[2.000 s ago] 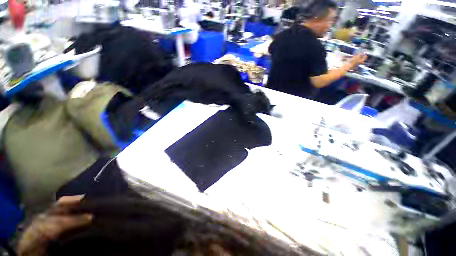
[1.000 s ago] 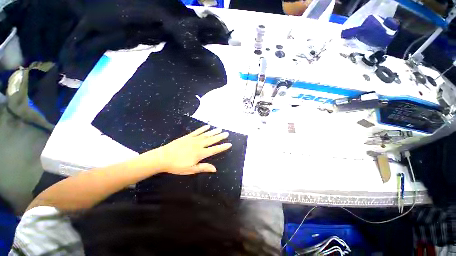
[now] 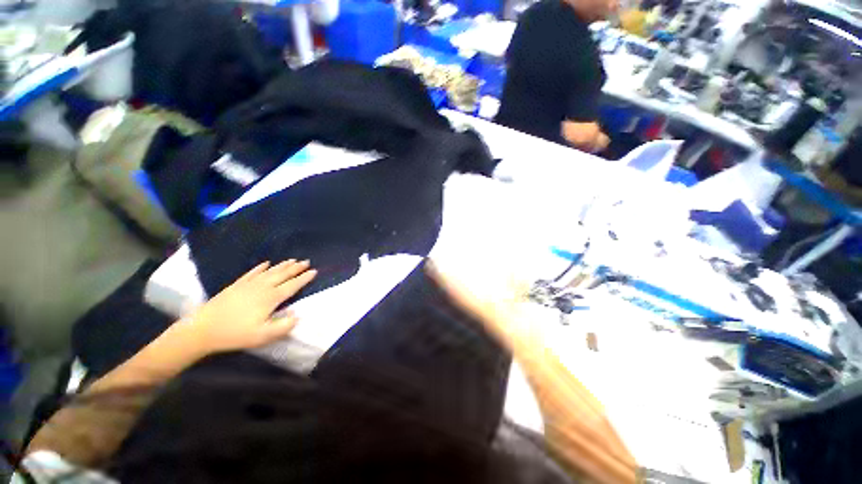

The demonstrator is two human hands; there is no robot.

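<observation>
A large black cloth panel (image 3: 331, 213) lies over the left part of the white table (image 3: 378, 295) and runs off its far left edge. My left hand (image 3: 248, 310) rests palm down on its near edge, fingers a little apart. A nearer black cloth part (image 3: 416, 345) has a straight edge, with white table between it and the far panel. My right hand (image 3: 473, 301), blurred, has its fingertips at the upper corner of this part and seems to pinch it. The sewing machine (image 3: 662, 301) is right of my right hand. Dark hair hides the bottom centre.
A person in black (image 3: 550, 76) is beyond the table. A dark cloth heap (image 3: 189, 52) is at the far left, with an olive-green covered thing (image 3: 57, 246) nearer. A blue bin (image 3: 362, 30) stands behind. A tan tab (image 3: 733, 444) lies at the table's right end.
My left hand has moved left on the cloth. My right hand has come into view at the near cloth's corner. The view has tilted up, showing the person beyond again.
</observation>
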